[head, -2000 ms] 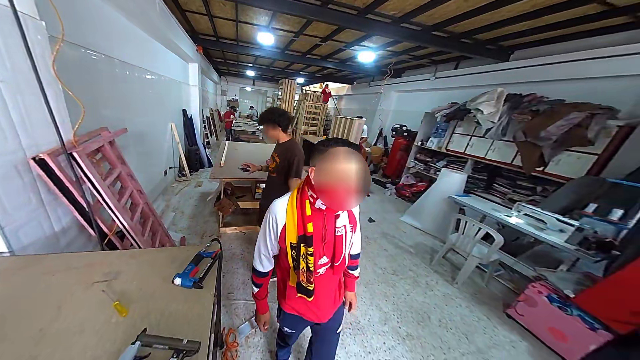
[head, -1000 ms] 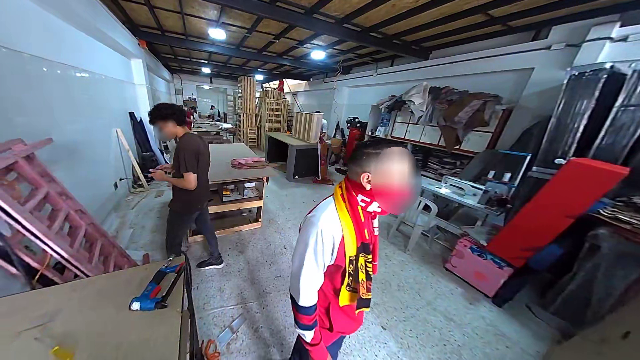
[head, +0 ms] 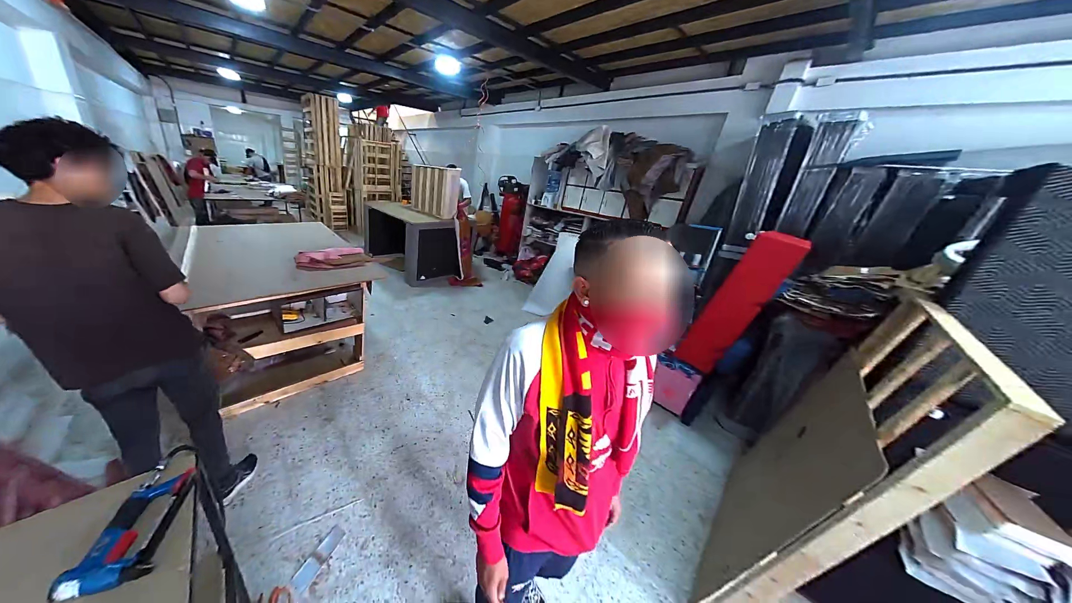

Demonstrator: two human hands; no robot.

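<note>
Neither of my hands shows in the head view. Near the lower left, a blue and black power tool or staple gun [head: 121,536] lies on a worktable [head: 33,544], with a dark hose or cable beside it. A person in a red and white jacket with a yellow, red and black scarf [head: 561,419] stands close in front, arms hanging down. On the left, another person in a dark T-shirt [head: 92,293] stands by a wooden workbench [head: 276,251], on which pink fabric [head: 329,258] lies.
A wooden frame with a board [head: 837,494] leans at the right. A long red padded panel [head: 741,301] slants behind the near person. Stacked pallet-like frames [head: 322,159] stand at the back. A flat strip [head: 318,559] lies on the floor.
The view has swung clearly to the right. The near person has turned from facing me to facing rightward. The wooden frame at the right has come into view.
</note>
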